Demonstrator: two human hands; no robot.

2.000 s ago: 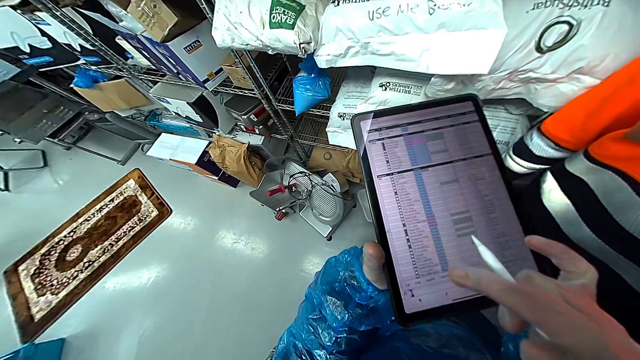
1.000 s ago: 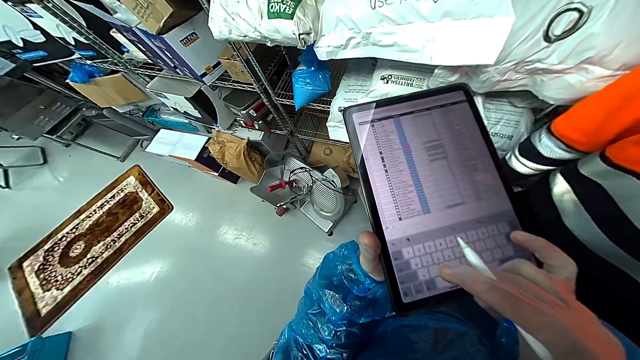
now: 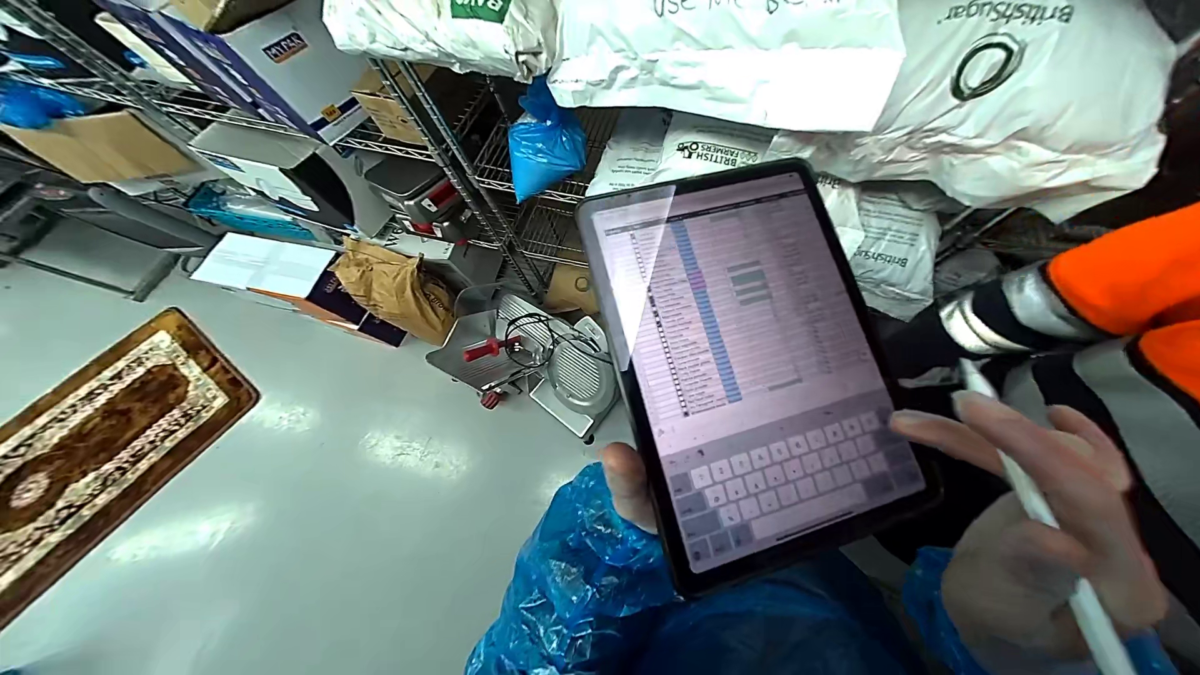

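Note:
A black-framed tablet (image 3: 750, 375) is tilted in front of me, its screen showing a spreadsheet above an on-screen keyboard. My left hand (image 3: 630, 483) grips its lower left edge; only the thumb shows, and the fingers behind are hidden. Held in my right hand (image 3: 1050, 525) is a white stylus (image 3: 1027, 492), its tip pointing up, off the screen. The index finger of that hand is by the right edge of the tablet, near the keyboard. Blue plastic sleeve covers are on both my arms.
Wire shelving (image 3: 459, 159) bears white paper sacks (image 3: 731, 61), boxes and a knotted blue bag (image 3: 547, 145). A meat slicer (image 3: 562, 366) with a coiled cable stands on the floor beside a brown paper bag (image 3: 398, 286). A patterned rug (image 3: 112, 450) lies left. A person's orange sleeve (image 3: 1130, 272) is at right.
The on-screen keyboard, not there in the oldest frame, has appeared. My right hand with the stylus has moved off the screen to the tablet's right edge. The left hand still holds the tablet.

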